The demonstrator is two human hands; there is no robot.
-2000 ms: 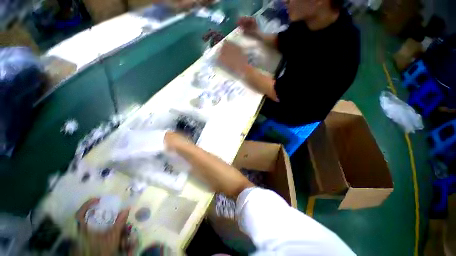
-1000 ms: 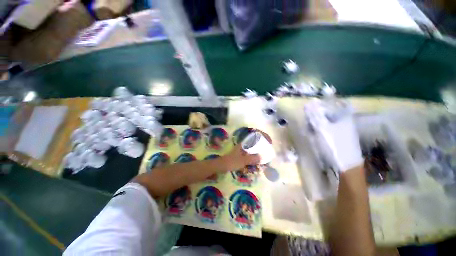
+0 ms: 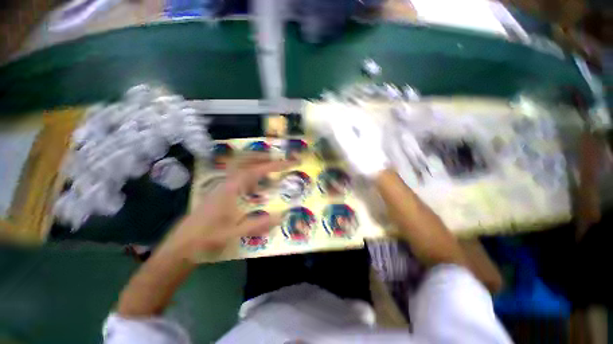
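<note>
The printed sheet (image 3: 269, 252) with rows of round cartoon prints lies in front of me. My left hand (image 3: 232, 201), bare and blurred, is over its left part with the fingers spread and nothing visible in them. A pale round shape, perhaps a housing (image 3: 294, 187), shows on the sheet just right of my fingers. My right hand (image 3: 353, 138), in a white glove and strongly blurred, is over the sheet's back right corner; whether it holds anything cannot be told. White housings (image 3: 138, 144) lie heaped at the left.
A parts tray with dark bits (image 3: 460, 153) lies at the right on the pale board (image 3: 497, 218). Small white parts (image 3: 396, 94) line the board's back edge. A yellow block (image 3: 276, 125) stands behind the sheet. A green conveyor side (image 3: 168, 57) runs behind. A person's arm (image 3: 590, 181) shows at far right.
The view has turned back left to the sheet. My left hand has let go of the white housing and moved left, fingers spread. My right hand has moved from the tray to the sheet's back corner.
</note>
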